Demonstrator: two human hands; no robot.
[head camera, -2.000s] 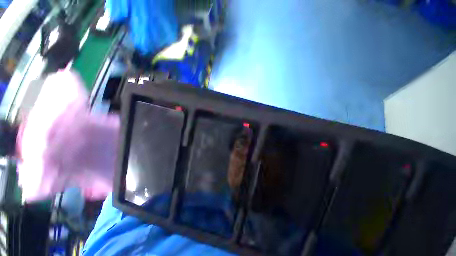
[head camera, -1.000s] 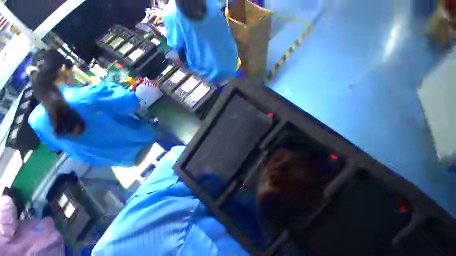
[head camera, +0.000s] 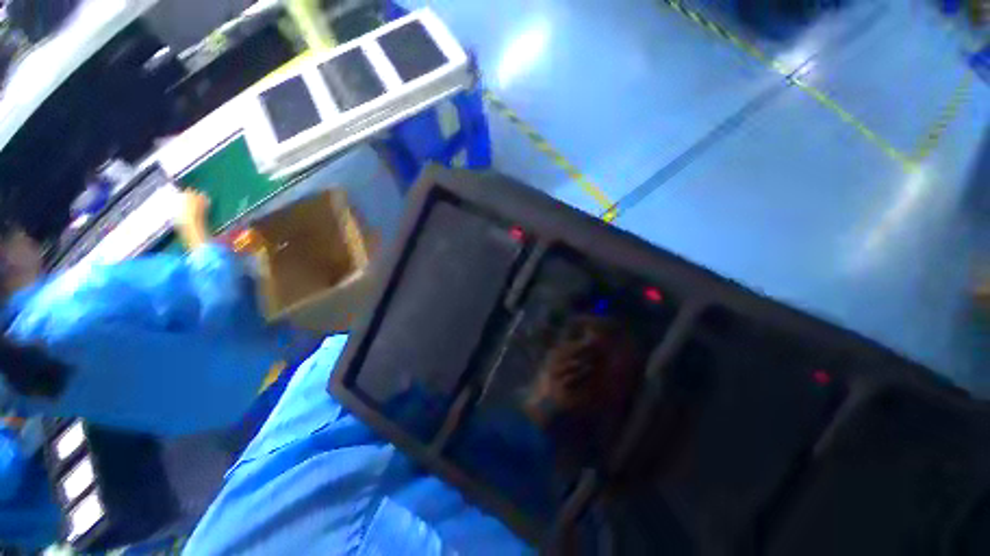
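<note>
A long black phone tray (head camera: 586, 234) lies slanted across the lower right, close to the camera, and runs out past the right and bottom edges. Its pockets hold dark glossy smartphones (head camera: 443, 299), each visible pocket showing a small red mark near its upper end. One screen reflects a blurred brownish shape. A blue sleeve or garment of mine (head camera: 315, 467) shows below the tray's left end. Neither of my hands is visible; where they hold the tray cannot be seen.
A person in blue (head camera: 141, 337) works at the left by a green-topped bench (head camera: 233, 179). A white tray with dark rectangles (head camera: 353, 81) stands at the bench end. An open cardboard box (head camera: 309, 255) is beside the person. Yellow-lined blue floor (head camera: 695, 163) lies beyond.
The view has moved along the bench. The white tray and the box are now nearer, and one of the two people in blue has left view. The black tray remains in front of me.
</note>
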